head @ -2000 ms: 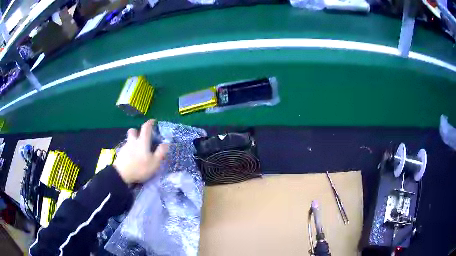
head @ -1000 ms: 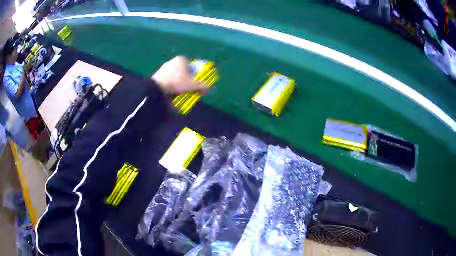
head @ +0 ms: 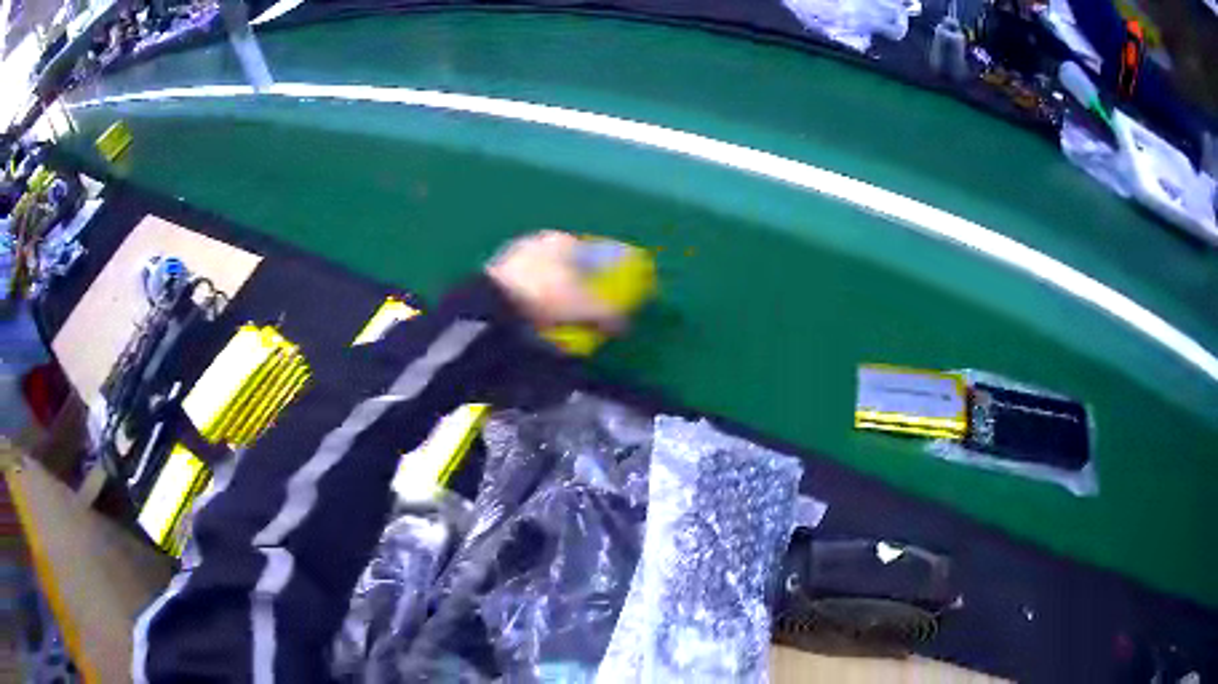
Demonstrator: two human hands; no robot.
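Observation:
My left hand (head: 545, 283) reaches over the green belt from the left and is motion-blurred. It is closed around a yellow-edged stack of battery cells (head: 617, 278); whether the stack touches the belt cannot be told. My right hand is not in view. On the belt at right lies a flat silver-white cell with yellow edges (head: 911, 401), end to end with a black case (head: 1029, 426) on clear wrap. More yellow-edged stacks (head: 249, 384) lie on the black bench at left, partly covered by my sleeve.
Crinkled clear bags with dark shapes (head: 554, 521) and a bubble-wrap bag (head: 708, 535) lie at front centre. A black fan (head: 868, 575) stands right of them, beside a cardboard mat's edge (head: 855, 671). Black cables (head: 158, 314) lie at far left. Clutter lies beyond the belt.
The view has shifted slightly. My left hand has moved right over the belt. The stack that stood alone on the belt no longer shows apart from my hand. More bench stacks now show at left.

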